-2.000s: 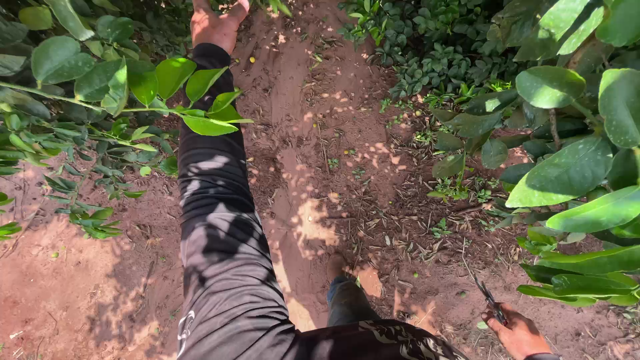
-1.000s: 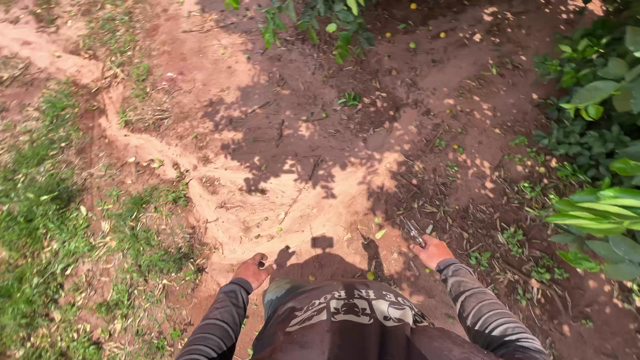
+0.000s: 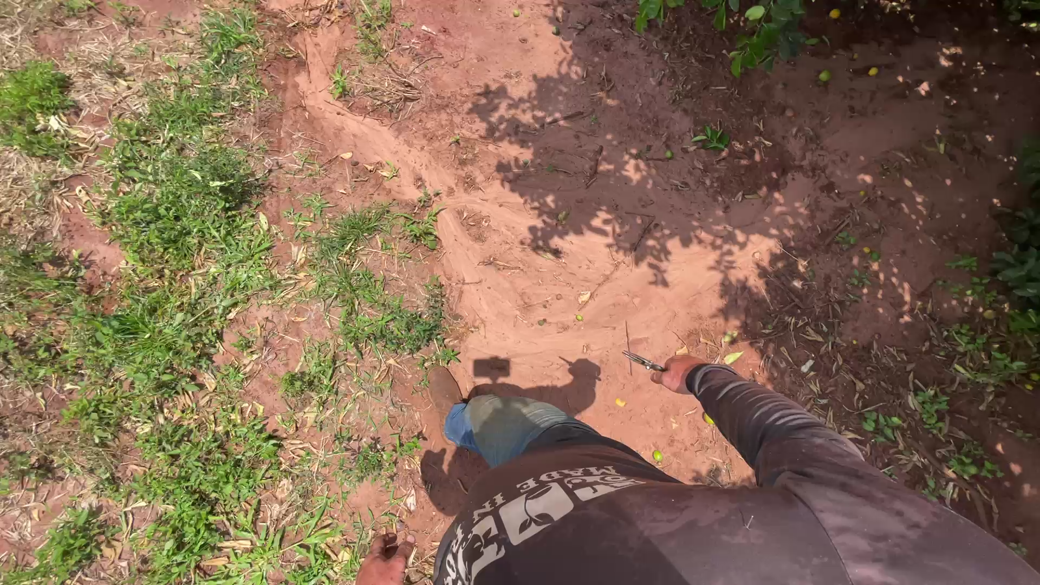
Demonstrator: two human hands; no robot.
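Beyond the sleeve's cuff, my right hand point(image 3: 679, 374) is closed around a small metal hand tool that looks like pruning shears point(image 3: 643, 361), its slim tip pointing left over the sandy soil. Its handles are mostly hidden in the hand. My left hand point(image 3: 386, 561) hangs low at the bottom edge, beside my shirt and above grass; it is partly cut off by the frame, fingers a little curled, with nothing visible in it.
Green weeds point(image 3: 179, 236) and dry grass cover the left side. A leafy branch point(image 3: 764, 32) reaches in at the top right, above small fallen fruits point(image 3: 825, 75). More foliage point(image 3: 1020, 252) stands at the right edge. My boot point(image 3: 444, 388) is on reddish soil.
The view has swung from the foliage to open ground and grass. My left hand, extended near leaves two seconds ago, is now low beside my body. The tool remains in my right hand.
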